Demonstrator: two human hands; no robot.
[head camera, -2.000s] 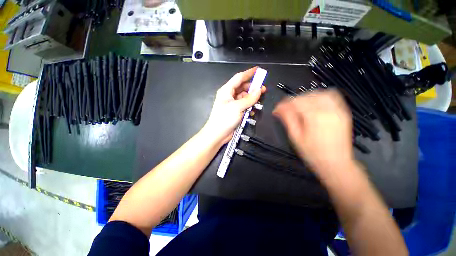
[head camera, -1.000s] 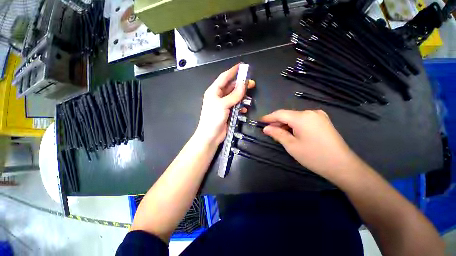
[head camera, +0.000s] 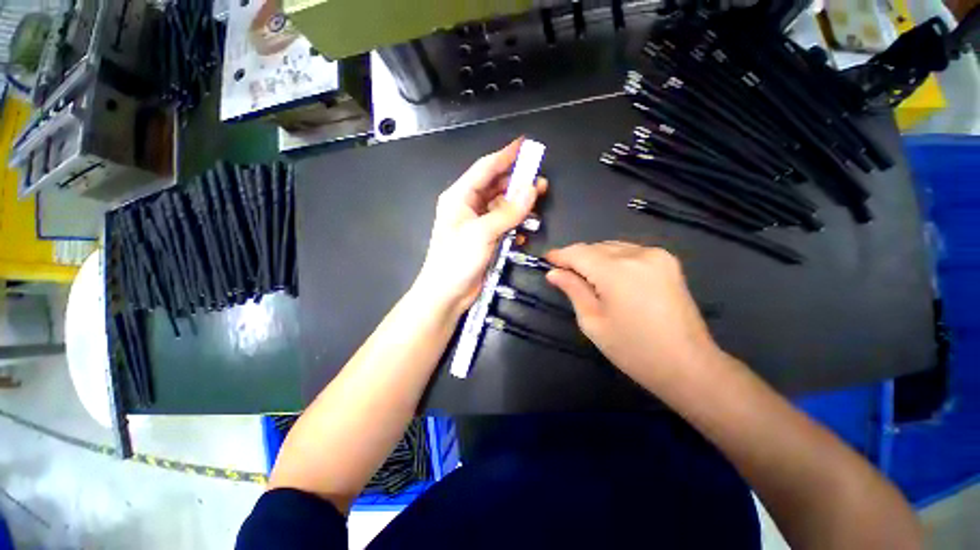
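My left hand (head camera: 473, 226) grips a silver-white loading bar (head camera: 469, 346) held at a slant over the black mat. Small metal blocks stick out along its right edge. Two black cable pieces (head camera: 545, 337) extend to the right from the lower blocks, partly hidden under my right hand. My right hand (head camera: 623, 290) pinches another cable piece (head camera: 537, 261) near its metal tip, which meets the third block from the bottom. The topmost block (head camera: 531, 225) has no cable in it. Most of the pinched cable is hidden by my fingers.
A loose pile of cable pieces (head camera: 731, 161) lies at the right of the mat (head camera: 365, 258). A dense row of black rods (head camera: 215, 236) is at left. The press's steel die (head camera: 494, 70) and a square block (head camera: 279, 75) stand behind. Blue bins (head camera: 946, 279) are at lower right and below.
My right hand first moved from near the pile to the bar with a cable piece. Since then its tip has moved closer into the block. The camera view has also shifted.
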